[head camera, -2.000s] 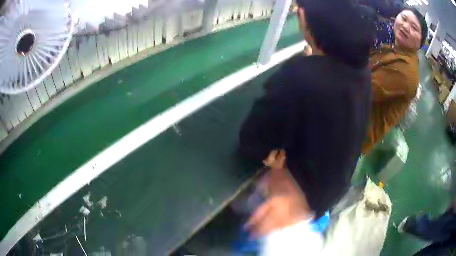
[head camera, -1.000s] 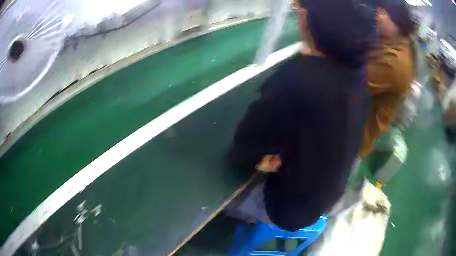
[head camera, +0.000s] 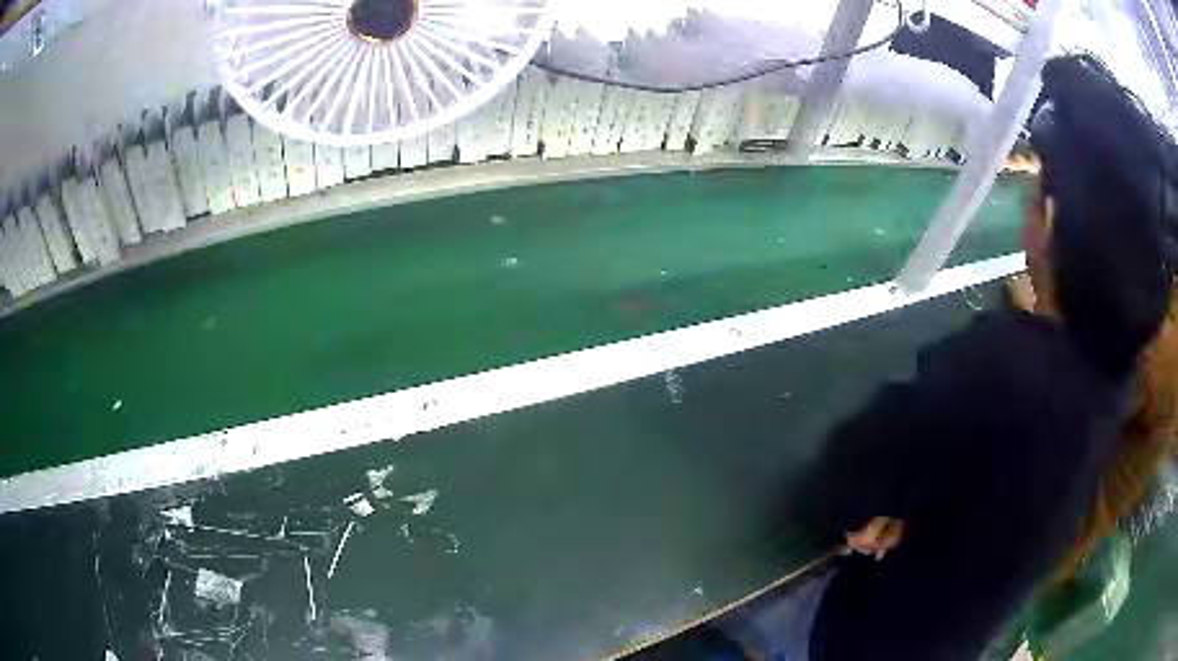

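Neither of my hands shows in the head view. Nearest in front of me is the dark green worktop (head camera: 556, 497), with whitish tape scraps (head camera: 217, 588) and thin pale smears stuck at its lower left. A long white rail (head camera: 517, 391) runs between the worktop and the bright green conveyor belt (head camera: 388, 291). A few tiny pale specks lie on the belt. A white round fan guard (head camera: 310, 78) with a dark centre hangs at the upper left, cut off by the top edge.
A person in dark clothes (head camera: 956, 452) sits at the right; their hand (head camera: 876, 536) is by the worktop's near edge. Behind them shows an orange-brown sleeve (head camera: 1156, 400). A slanting white post (head camera: 982, 162) rises from the rail. White slats (head camera: 271, 162) line the belt's far side.
The view has swung left, so fan, post and seated person appear farther right. A blurred hand with a white sleeve at lower right two seconds ago is gone. The blue stool and sack are out of view.
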